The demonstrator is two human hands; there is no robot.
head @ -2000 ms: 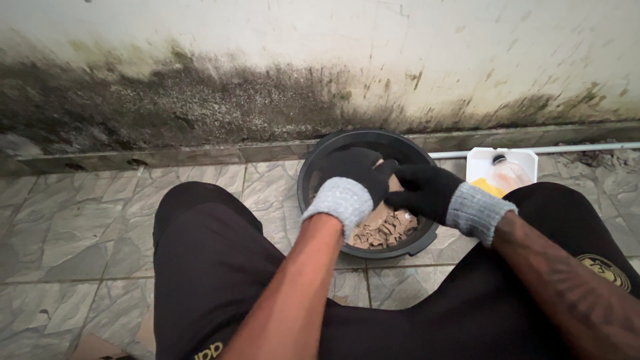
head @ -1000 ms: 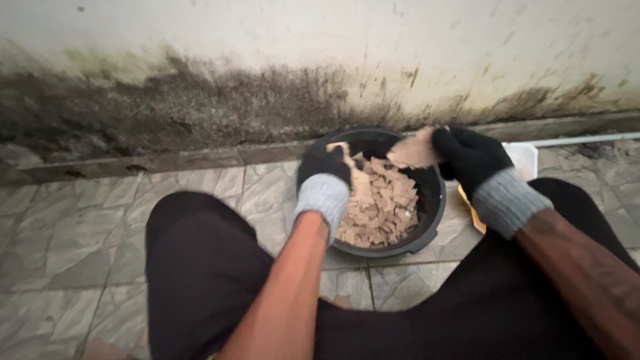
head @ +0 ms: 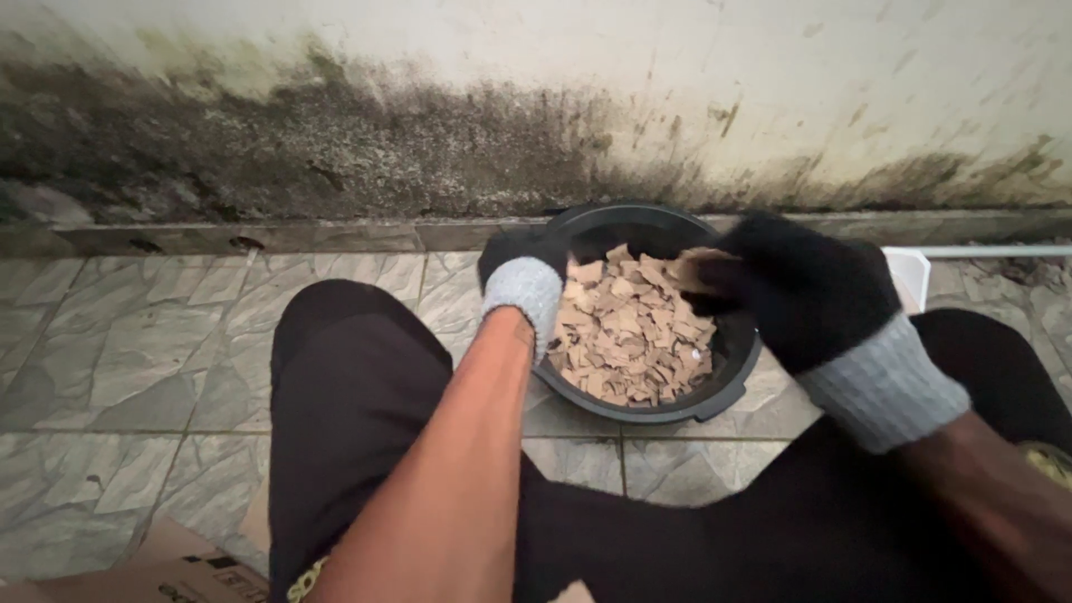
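Note:
A round black plastic tub [head: 645,415] stands on the tiles between my legs, with many torn cardboard pieces [head: 632,331] inside. My left hand [head: 523,264], in a black knit glove with a grey cuff, is at the tub's left rim; its fingers are hidden, and whether it holds anything does not show. Over the tub's right side, my gloved right hand [head: 796,289] pinches a small piece of brown cardboard [head: 697,266]. That hand is blurred.
A stained wall [head: 536,126] rises just behind the tub. Part of a white tray [head: 911,272] shows beyond my right hand, beside a pale pipe [head: 997,250]. Printed cardboard [head: 159,578] lies on the floor at the lower left. My knees flank the tub.
My right hand has moved left over the tub, away from the tray. Two seconds ago both hands were together above the tub; now they are apart at its sides.

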